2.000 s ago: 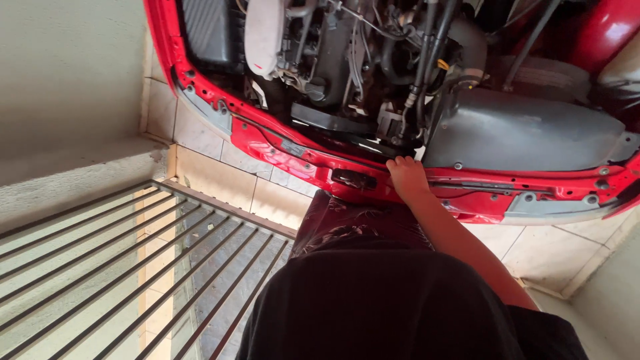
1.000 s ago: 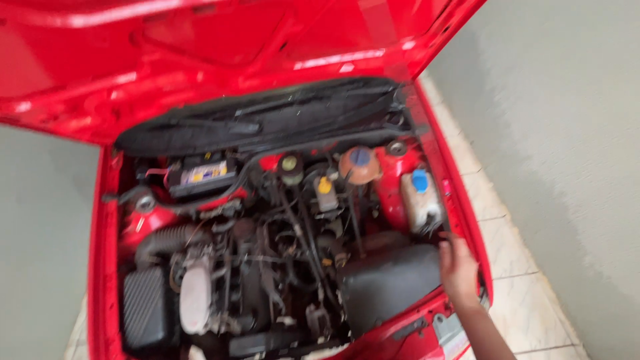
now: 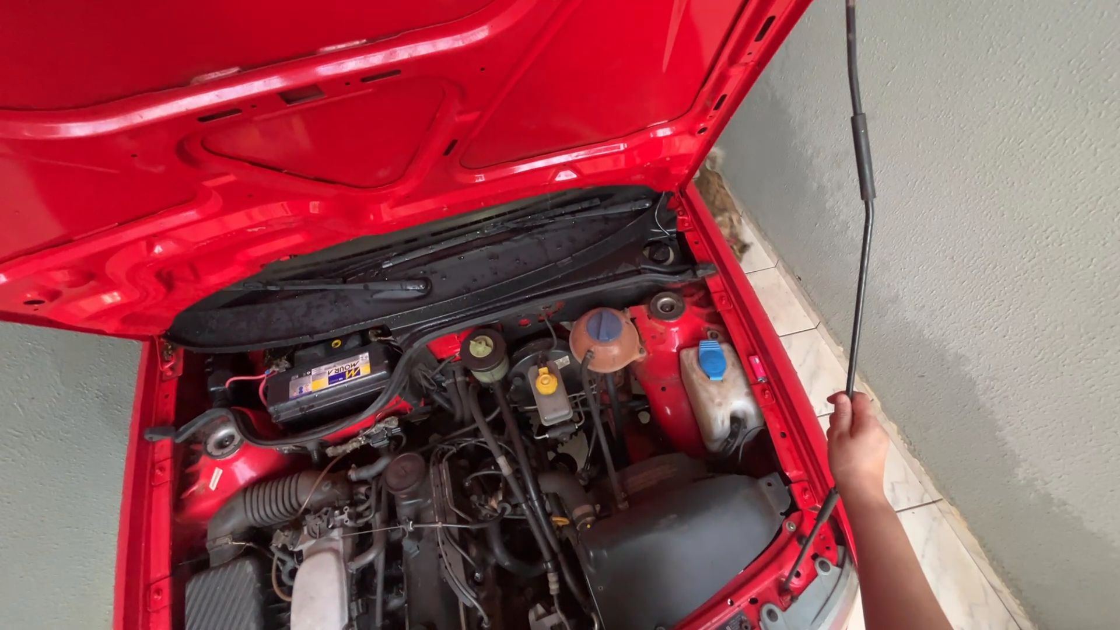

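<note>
My right hand is closed around the black metal hood prop rod, beside the car's right-hand fender edge. The rod stands nearly upright in view, its lower end meeting the front corner of the engine bay and its top running past the upper frame edge. A dark sleeve sits on its upper part. The raised red hood fills the upper left; whether the rod touches it is not visible. My left hand is out of view.
The engine bay holds a battery, an orange coolant tank, a blue-capped washer reservoir and a black plastic cover. A textured wall runs along the right, above a strip of floor tiles.
My right hand has moved from the red front edge to the bay's right side, and now holds the prop rod raised. The view has swung up to the open hood.
</note>
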